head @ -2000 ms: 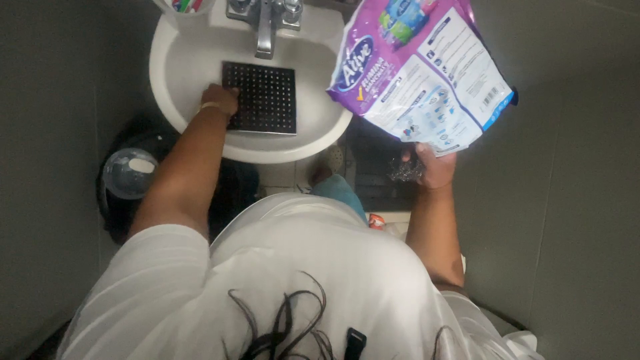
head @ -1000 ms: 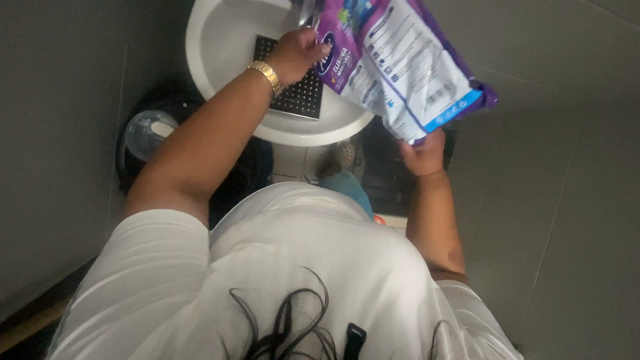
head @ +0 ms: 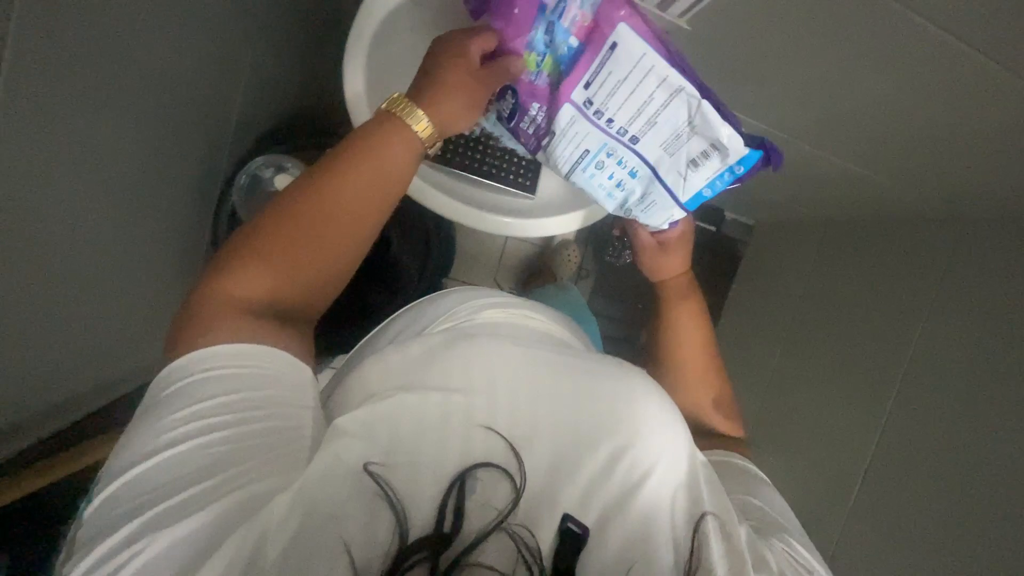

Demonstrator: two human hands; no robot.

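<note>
A purple and white plastic detergent bag is tilted over the right side of the washbasin. My left hand, with a gold watch at the wrist, grips the bag's left edge near its upper end. At the bag's lower corner my right hand holds on from below, and a small clear, glinting item shows beside its fingers; what it is I cannot tell. Under the bag, a black square plate with rows of small holes lies in the basin, with pale granules or residue on its upper part.
The white washbasin has its rounded rim toward me. At the left, a round clear plastic container sits over a dark bin or bag. A dark surface lies below my right hand. Grey walls stand close on both sides.
My left hand has left the perforated plate and risen to the bag, which it now grips. The bag has tilted further over the basin. My view has shifted somewhat.
</note>
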